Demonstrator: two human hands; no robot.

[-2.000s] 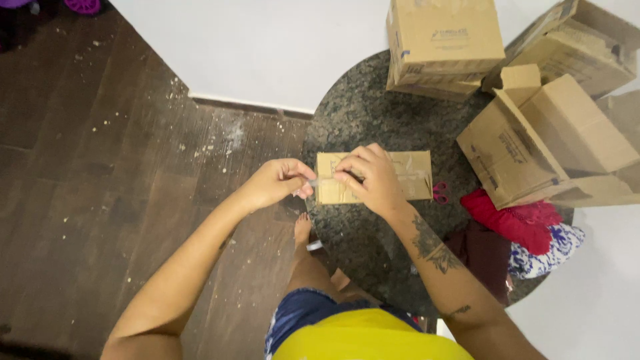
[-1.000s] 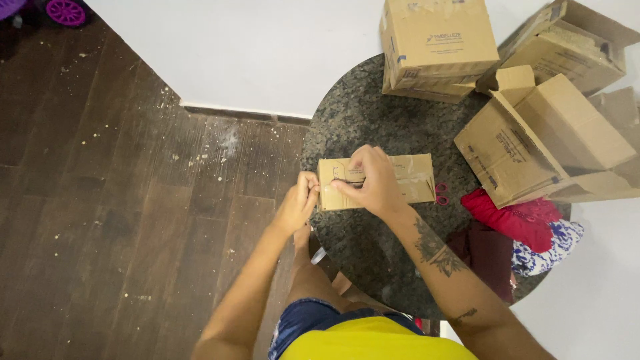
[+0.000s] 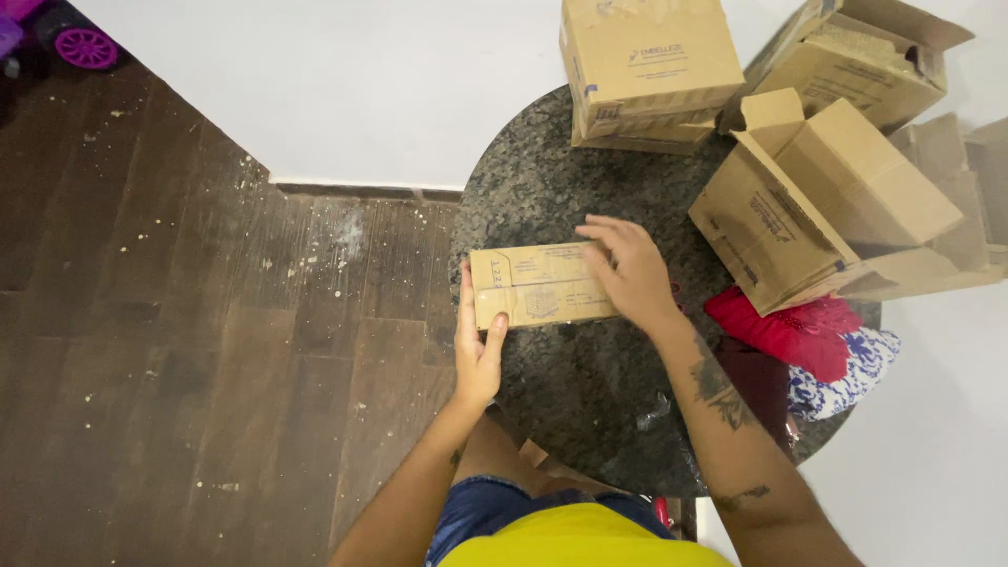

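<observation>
A small closed cardboard box (image 3: 543,293) with print on it lies on the round dark granite table (image 3: 543,173). My left hand (image 3: 480,350) grips its left end, thumb on the near edge and fingers along the end. Over the box's right end hovers my right hand (image 3: 626,272), fingers apart and slightly blurred; whether it touches the box I cannot tell. Pink scissors handles (image 3: 676,293) show partly just past my right hand. A crumpled bit of clear plastic (image 3: 655,411) lies on the table nearer to me.
Stacked cardboard boxes (image 3: 654,59) stand at the table's far side. An open cardboard box (image 3: 776,213) and another behind it (image 3: 858,71) are at the right. Red cloth (image 3: 787,335) and blue-and-white patterned cloth (image 3: 843,374) lie below them. A white wall (image 3: 339,87) borders the table.
My hands were close together over the box's left part; my right hand has moved right and its fingers have spread. My left hand now clasps the box's left end.
</observation>
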